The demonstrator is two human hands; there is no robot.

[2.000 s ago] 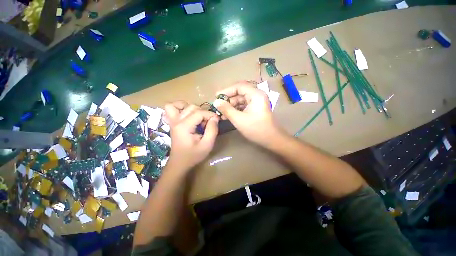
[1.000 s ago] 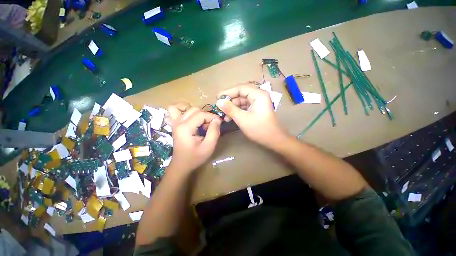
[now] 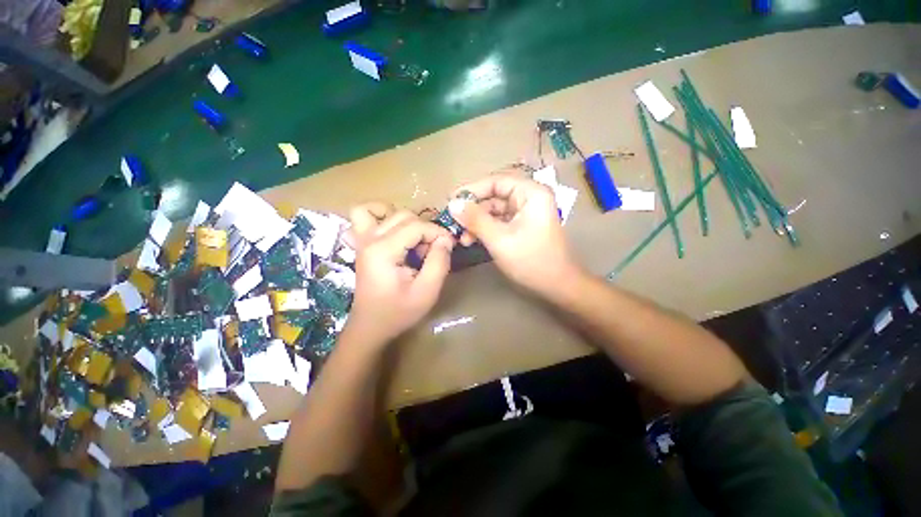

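My left hand [image 3: 394,265] and my right hand [image 3: 520,227] meet over the bench. Between their fingertips is a small green circuit board [image 3: 446,219] with thin dark wires. My right thumb and fingers pinch its right end. My left thumb and forefinger pinch at its lower left side. The fingers hide much of it. A dark work block [image 3: 470,255] lies under the hands. A bit of blue shows by my left fingers; I cannot tell what it is.
A pile of boards, white labels [image 3: 252,215] and yellow-taped parts [image 3: 212,246] lies left. Right are a blue battery [image 3: 603,183] wired to a board and long green strips [image 3: 722,151]. The green conveyor belt [image 3: 485,76] carries blue batteries. A black perforated tray [image 3: 838,293] is lower right.
The batteries on the belt and a yellow piece have moved to the right. Both hands stay together on the board with small finger shifts. The whole view has shifted slightly.
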